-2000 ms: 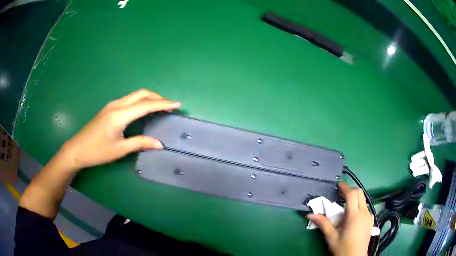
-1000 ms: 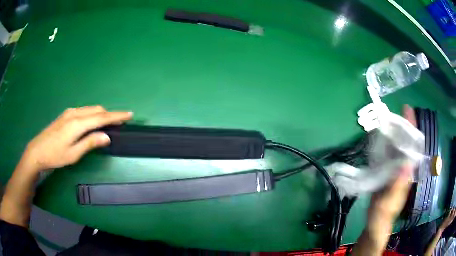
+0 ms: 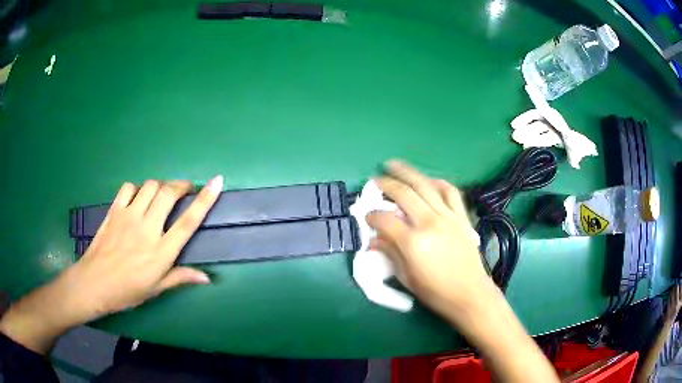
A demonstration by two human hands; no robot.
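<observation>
Two black power strips (image 3: pixel 262 224) lie side by side on the green bench, long narrow sides up. My left hand (image 3: pixel 149 239) lies flat across their left part with fingers spread, pressing on them. My right hand (image 3: pixel 426 232) holds a crumpled white cloth (image 3: pixel 378 277) at the strips' right end, over where the cords leave. The hand and cloth hide the start of the cords. The black power cords (image 3: pixel 523 176) lie coiled to the right of my right hand.
A bottle with a yellow warning label (image 3: pixel 594 217) lies before stacked power strips (image 3: pixel 636 157) at right. A clear bottle (image 3: pixel 572 60) and white glove (image 3: pixel 550 131) lie above. A thin dark bar (image 3: pixel 262 10) is at the far edge, a red bin (image 3: pixel 464 370) below. A person's arm shows lower right.
The lower strip now lies against the other, and both have narrow sides up instead of screwed backs. My left hand has moved onto them. My right hand has come back left with the cloth.
</observation>
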